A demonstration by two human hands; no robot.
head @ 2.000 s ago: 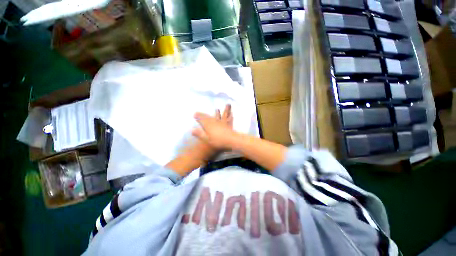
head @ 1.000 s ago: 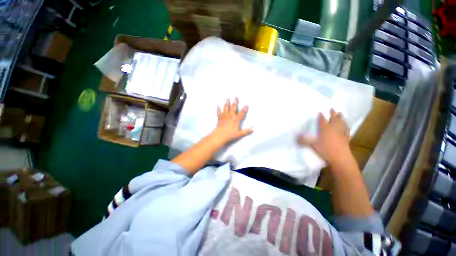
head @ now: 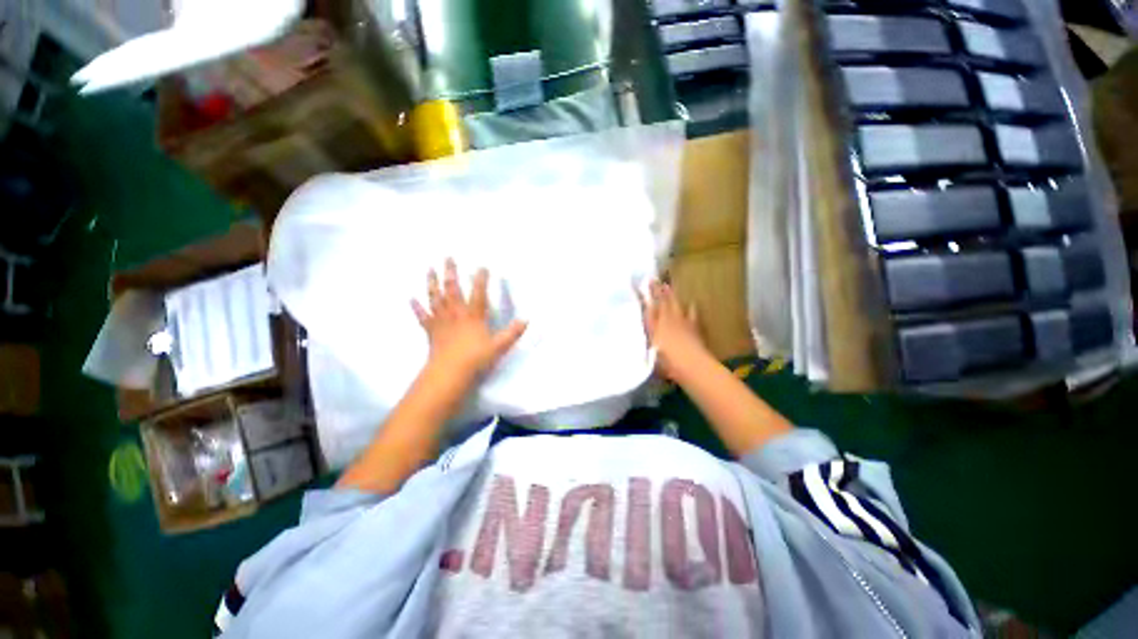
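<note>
A large white limp interleaf sheet (head: 562, 225) lies spread over a stack in front of me, its right part reaching the brown cardboard. My left hand (head: 462, 327) rests flat on the sheet, fingers spread, left of its middle. My right hand (head: 671, 331) is at the sheet's right edge, fingers apart and pointing forward; whether its fingertips touch the edge is unclear. What lies under the sheet is hidden.
A tray of dark oblong units (head: 938, 268) lies on a stack to the right. A cardboard flap (head: 711, 250) lies between. Open cartons (head: 187, 468) stand at the left, a larger carton (head: 300, 131) behind them. A yellow object (head: 438, 129) is beyond the sheet.
The sheet's raised, folded corner now lies flatter. My hands, crossed together two seconds ago, are apart; my right hand has moved to the sheet's right edge. The camera view has turned.
</note>
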